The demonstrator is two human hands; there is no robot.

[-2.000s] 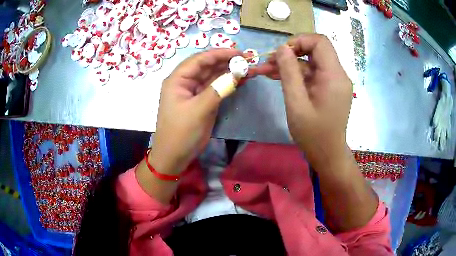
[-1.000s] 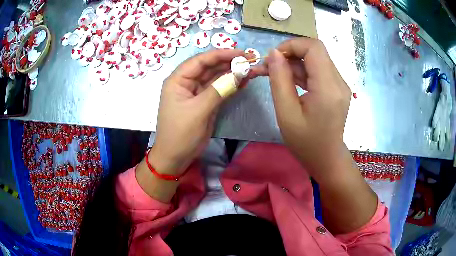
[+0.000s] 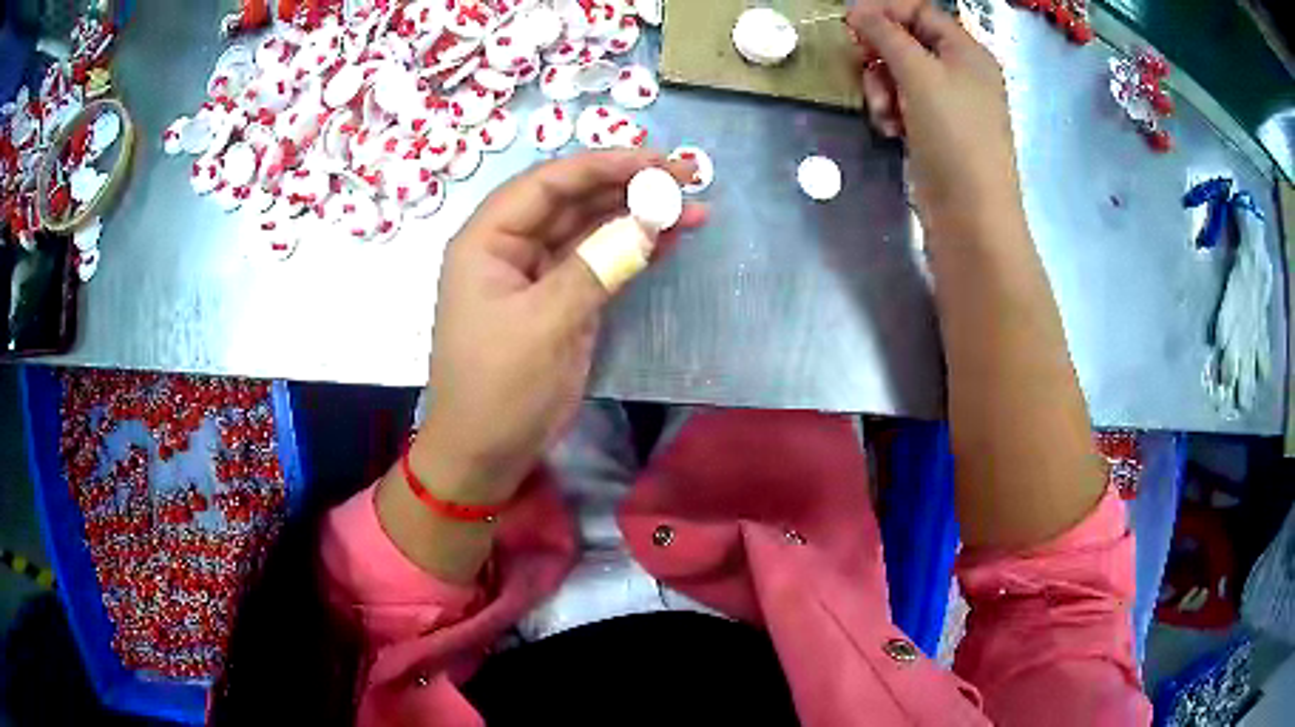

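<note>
My left hand [image 3: 518, 305], with a pale yellow wrap on the thumb, holds a white disc [image 3: 655, 198] between thumb and fingers, plain side up. My right hand [image 3: 923, 71] is at the cardboard pad [image 3: 696, 54] and holds a thin pale stick [image 3: 824, 19], its tip beside the white glue blob [image 3: 764, 36]. Whether the tip touches the glue is too small to tell. A single white disc [image 3: 820, 178] lies on the bench between my hands. A disc with red parts [image 3: 692, 168] lies just behind my left fingertips.
A large heap of red-and-white discs [image 3: 384, 107] lies at the back left. A tan ring [image 3: 88, 164] and black rectangle [image 3: 40, 298] are far left. Red charms [image 3: 1140, 100], blue handles [image 3: 1214, 206] and a white glove [image 3: 1244, 327] are at the right. A blue bin [image 3: 291, 440] sits below the bench.
My right hand has moved away from the left, back and right to the glue with the stick. The single disc on the bench now shows. My left hand still holds its disc, slightly further left.
</note>
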